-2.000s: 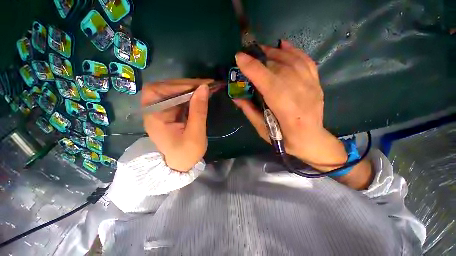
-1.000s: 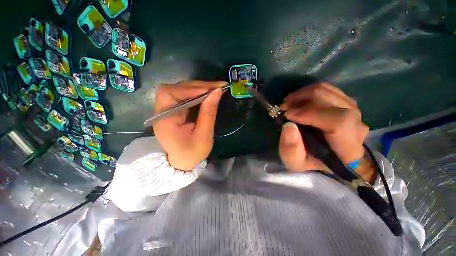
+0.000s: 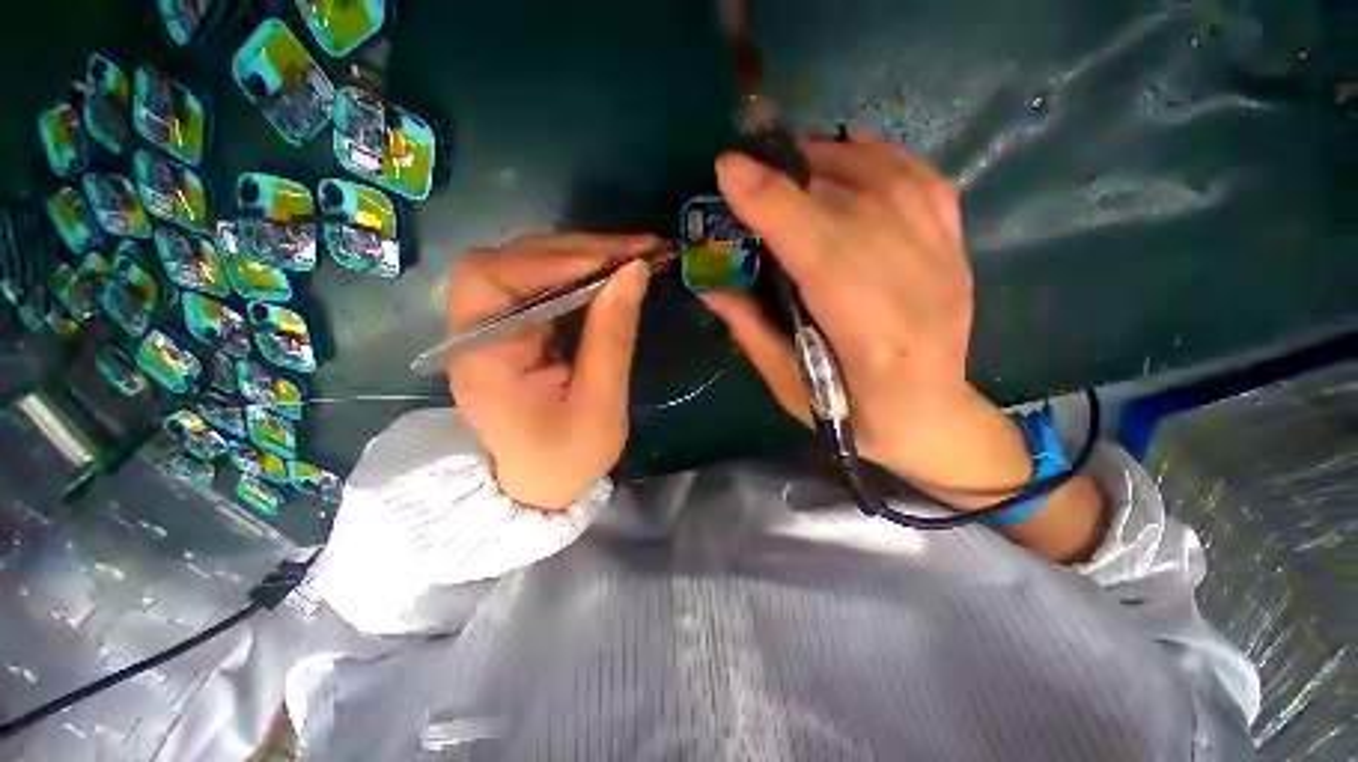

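Note:
A circuit board assembly (image 3: 719, 267) with a teal rim and a yellow-green area lies on the dark green mat between the hands. My left hand (image 3: 544, 365) holds silver tweezers (image 3: 524, 317), their points at the assembly's left edge. My right hand (image 3: 879, 298) holds the soldering iron (image 3: 818, 372) with its cord end toward me and its front end pointing away, beyond the assembly. The iron's brownish tip (image 3: 748, 67) is blurred. My right fingers are at the assembly's right side and partly hide it.
Many similar teal-rimmed assemblies (image 3: 277, 219) lie in rows and stacks at the left. Thin solder wire (image 3: 390, 399) crosses the mat near my left hand. The iron's cord (image 3: 968, 518) loops by the blue wrist strap (image 3: 1038, 462). A silvery cylinder (image 3: 60, 429) is at the left bench edge.
The iron has swung from pointing at the assembly to pointing away from me, and my right hand has moved up and left over the assembly's right side. The tweezers stay at the left edge.

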